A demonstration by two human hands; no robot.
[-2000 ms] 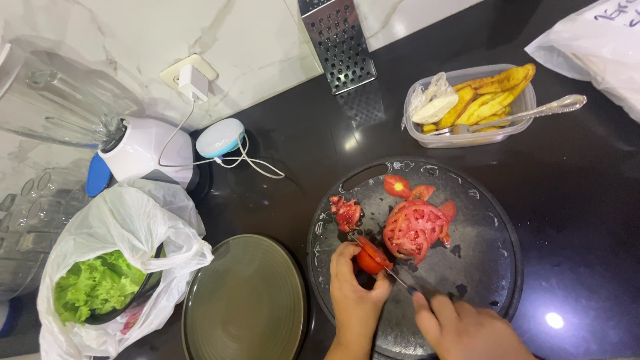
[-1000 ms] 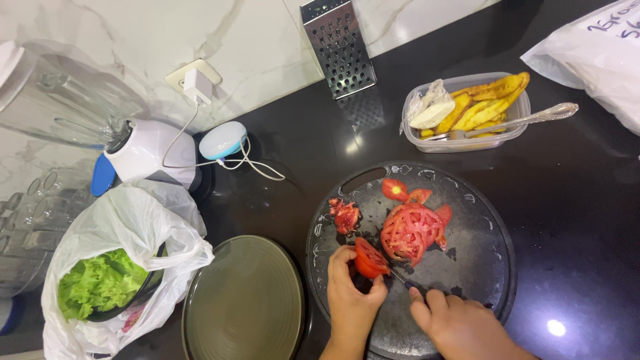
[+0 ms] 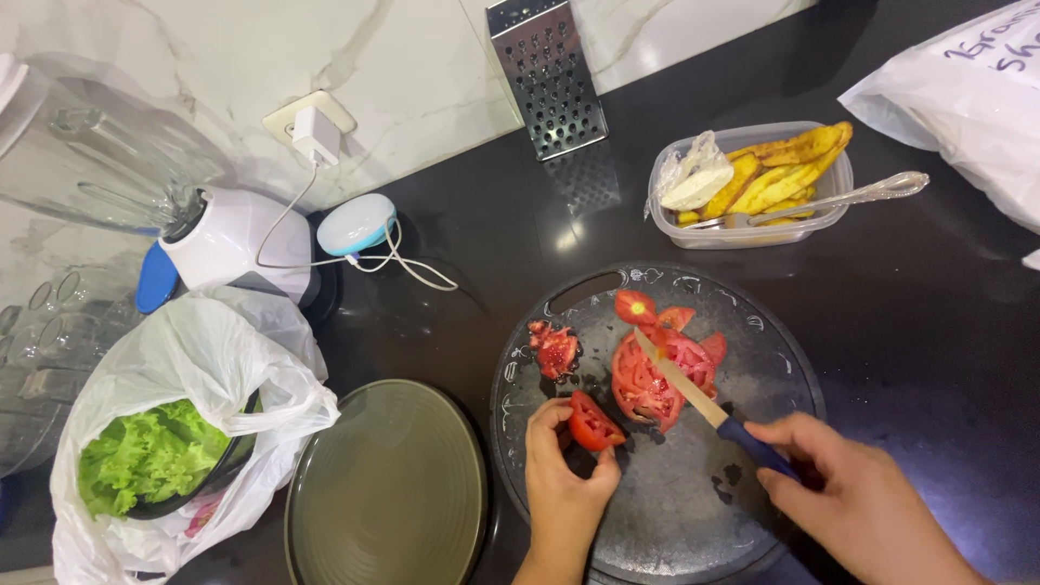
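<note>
My left hand (image 3: 569,471) holds a cut piece of tomato (image 3: 595,421) between thumb and fingers on a round black cutting board (image 3: 674,520). In my right hand (image 3: 837,479) is a small knife (image 3: 682,382) with a blue handle. Its blade lies over a pile of tomato slices (image 3: 662,378) at the board's middle, its tip near a tomato end piece (image 3: 634,307). Mushy tomato scraps (image 3: 554,349) rest at the board's upper left, near my left fingers.
Left of the board lies a dark green plate (image 3: 386,496); beyond it, a plastic bag (image 3: 268,357) surrounds lettuce (image 3: 154,455). Behind stand a blender (image 3: 236,236), a corded white-and-blue device (image 3: 357,223), a box grater (image 3: 548,81) and a plastic container (image 3: 751,236) of yellow fried slices with a fork.
The knife has moved away from the tomato piece in my left hand, up and right over the sliced pile. My right hand has shifted up and right. My left hand still holds its piece.
</note>
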